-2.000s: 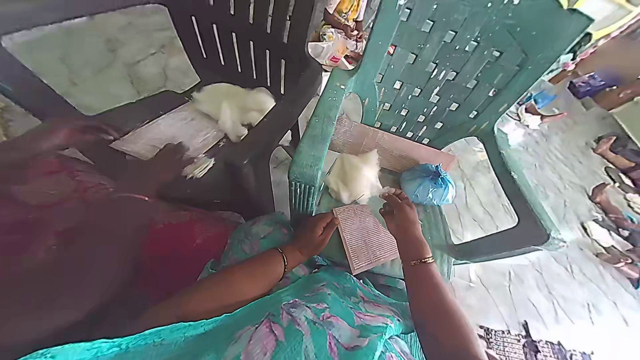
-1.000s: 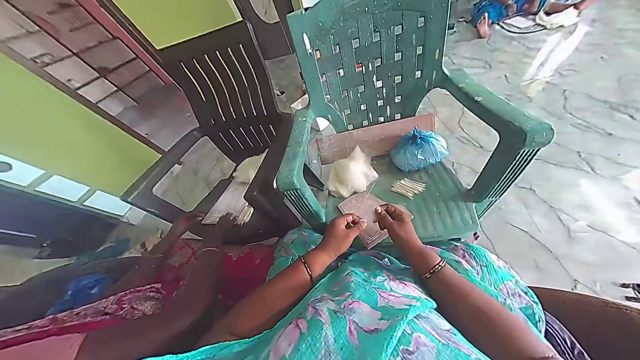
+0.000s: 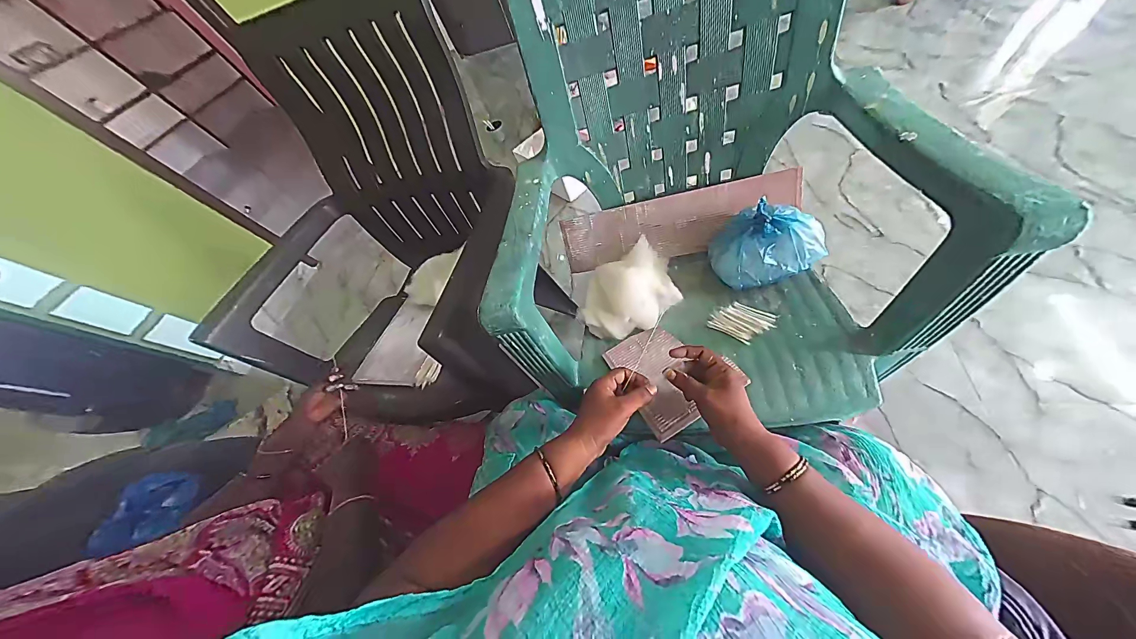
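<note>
My left hand [image 3: 612, 404] pinches a thin strand of cotton [image 3: 648, 348], which rises toward a white tuft of cotton wool [image 3: 628, 288]. Close on its right, my right hand [image 3: 710, 382] has thumb and forefinger apart, with nothing visible between them. Below both hands lies a ribbed board [image 3: 661, 417], partly hidden by them. Several rolled cotton wicks [image 3: 742, 322] form a small pile behind my right hand. A tied blue plastic bag [image 3: 768, 246] sits at the back of the green chair's seat [image 3: 821, 355], beside a long ribbed strip [image 3: 683, 217].
The green chair's arms [image 3: 958, 160] rise on both sides of the seat. At left, another person's hands [image 3: 328, 399] hold a thin strand near a dark chair [image 3: 373, 133] bearing cotton wool [image 3: 433, 277] and a board [image 3: 397, 342]. A blue plastic bag [image 3: 146, 510] lies lower left.
My hands were close together one second ago; now my right thumb and forefinger are apart. A strand now shows at my left fingers. The view has shifted much since two seconds ago.
</note>
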